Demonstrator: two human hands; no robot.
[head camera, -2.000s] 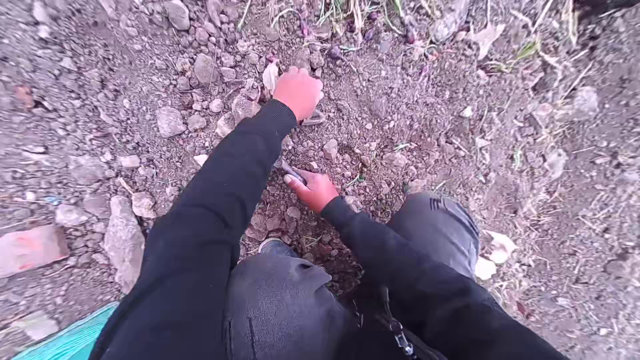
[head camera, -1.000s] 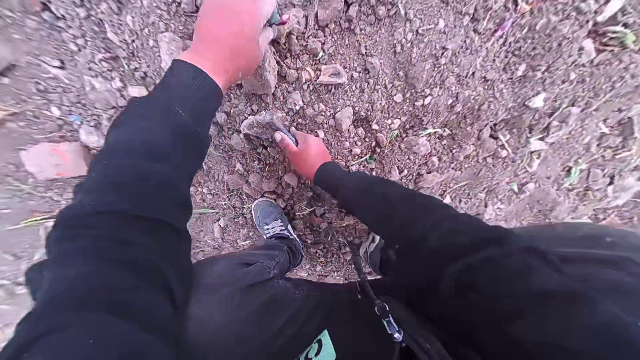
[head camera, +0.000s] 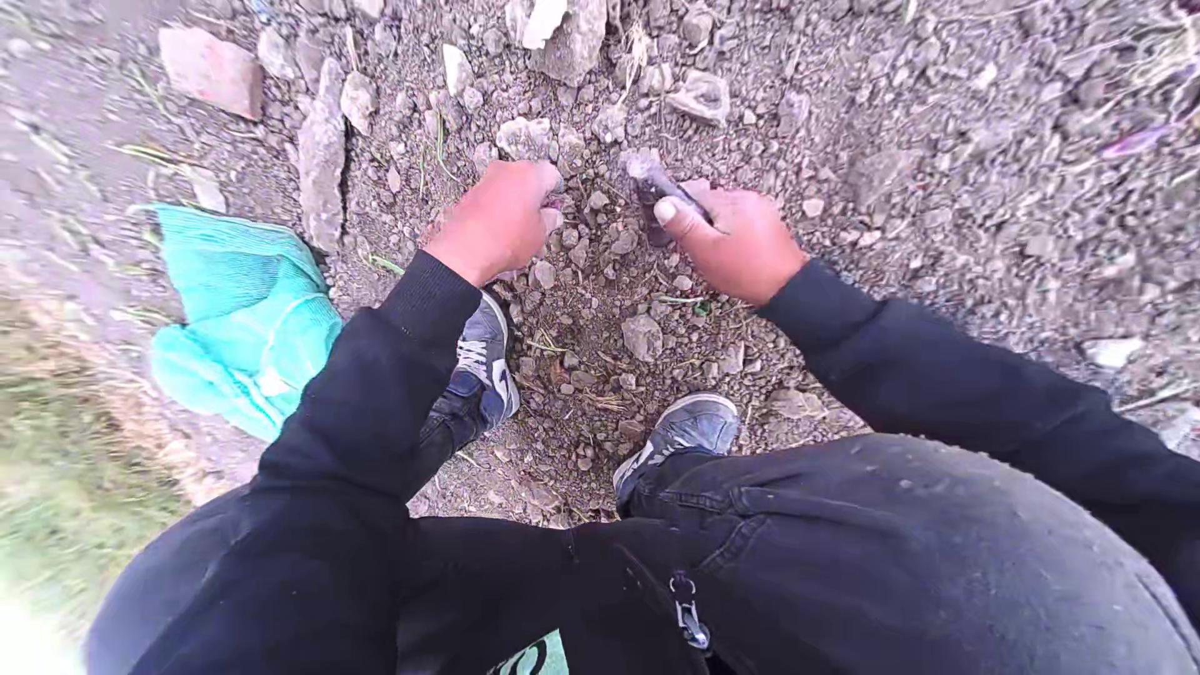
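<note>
My right hand (head camera: 736, 239) is closed around a dark handled tool (head camera: 667, 192), with the thumb along its top; the tool's far end points up and left over the soil and looks dusty. To the left of it, my left hand (head camera: 497, 217) is curled above the stony ground, fingers bent toward the right. A small dark reddish thing shows at its fingertips, too blurred to name, and the inside of the hand is hidden. Between the two hands lie loose soil and pebbles (head camera: 598, 200).
A turquoise mesh sack (head camera: 248, 309) lies at the left. A reddish brick piece (head camera: 211, 70) and a long stone (head camera: 322, 155) are above it. Larger stones (head camera: 572, 42) lie at the top. My shoes (head camera: 689, 427) stand on the soil below the hands.
My left hand has come back from the upper ground to near my left shoe. My right hand still holds the tool. The view has shifted, bringing the turquoise sack further into sight.
</note>
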